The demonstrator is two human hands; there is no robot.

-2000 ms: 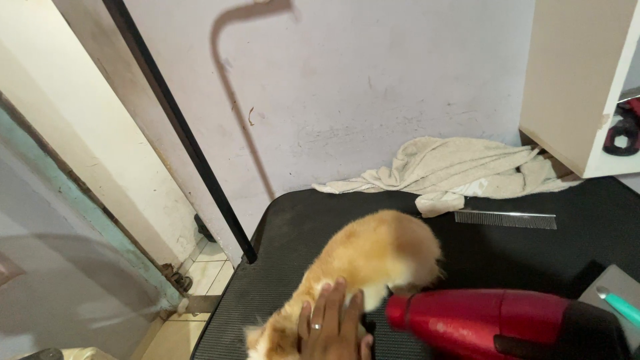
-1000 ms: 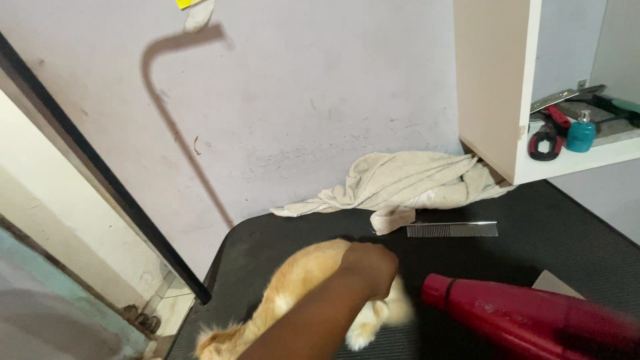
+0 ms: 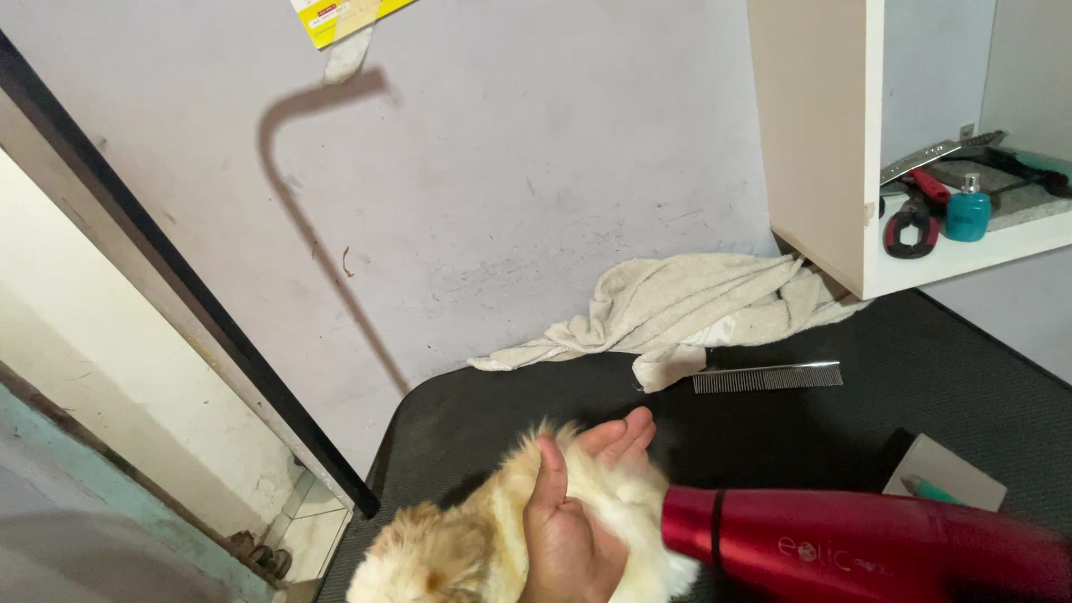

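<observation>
A small animal with cream and tan fur, seemingly a dog, is on the black grooming table, partly cut off by the lower edge. My left hand lies against its fluffy coat, palm turned toward me, thumb raised and fingers stretched to the right. Fur shows around the fingers. From the right, a red blow dryer points its nozzle at the fur just beside the hand. My right hand is out of view, and the dryer's handle does not show. A metal grooming comb lies behind them on the table.
A crumpled beige towel lies along the wall. A grey, card-like object is behind the dryer. The open white cabinet at right holds a turquoise bottle and several tools. A black post stands left.
My left hand has gone from resting palm-down on the fur, through reaching over the animal's back with the forearm across it, to lying palm-up against the coat. The view has shifted right.
</observation>
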